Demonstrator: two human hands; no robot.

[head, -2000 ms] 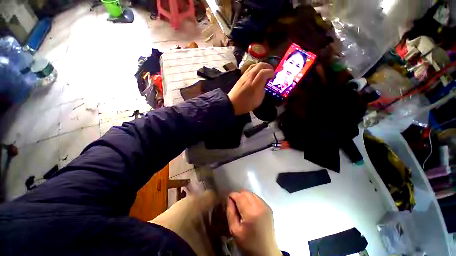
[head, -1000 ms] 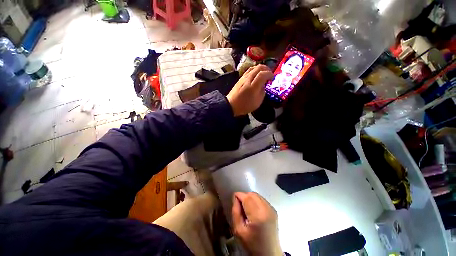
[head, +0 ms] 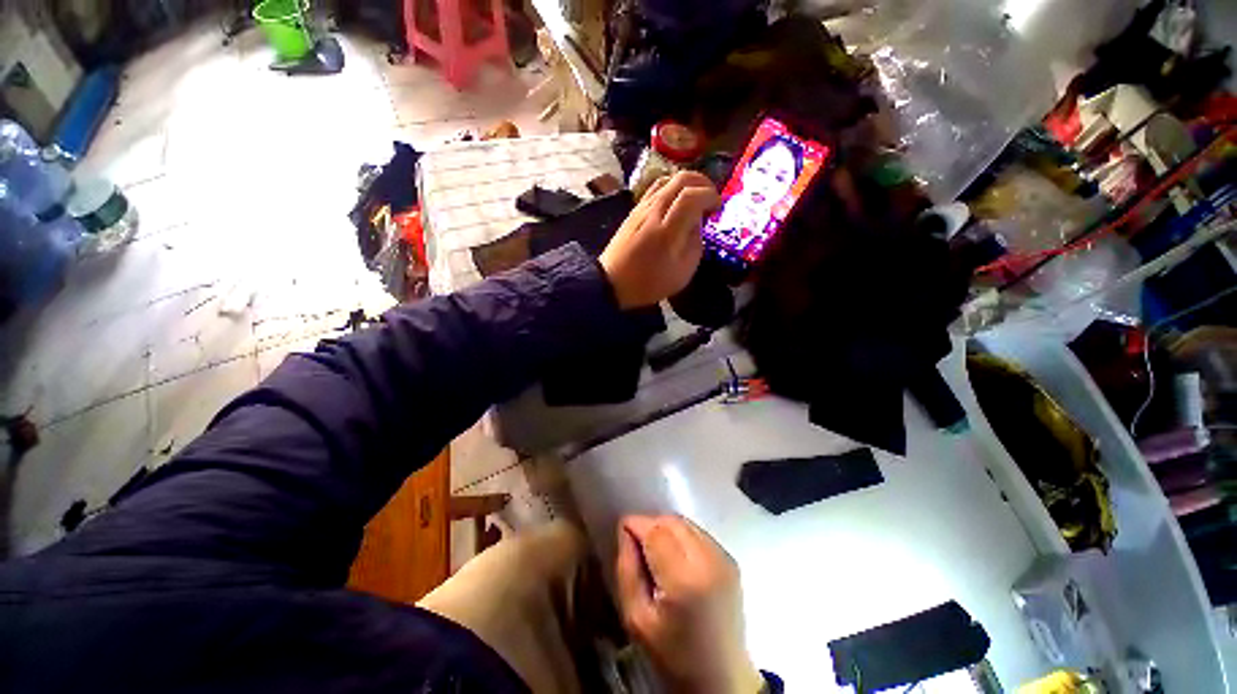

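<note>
My left hand is at the left edge of a smartphone with its fingers curled onto it; the thumb is hidden. The phone's lit screen shows a face on red, and it is tilted in front of the dark cloth pile. My right hand is curled into a loose fist at the white table's near edge, with nothing visible in it. One black cut piece lies flat on the white table. Another black cut piece lies nearer, at the bottom.
A red-lidded jar stands behind my left hand. Dark folded pieces lie on the checked cover. Small snips or scissors lie by the pile. Yellow-black cloth is in the right trough. An orange-brown stool is beside my leg.
The view has shifted slightly, and more of a yellow item shows at the bottom right. My left hand stays at the phone. My right hand was beside a blurred shape earlier and remains curled.
</note>
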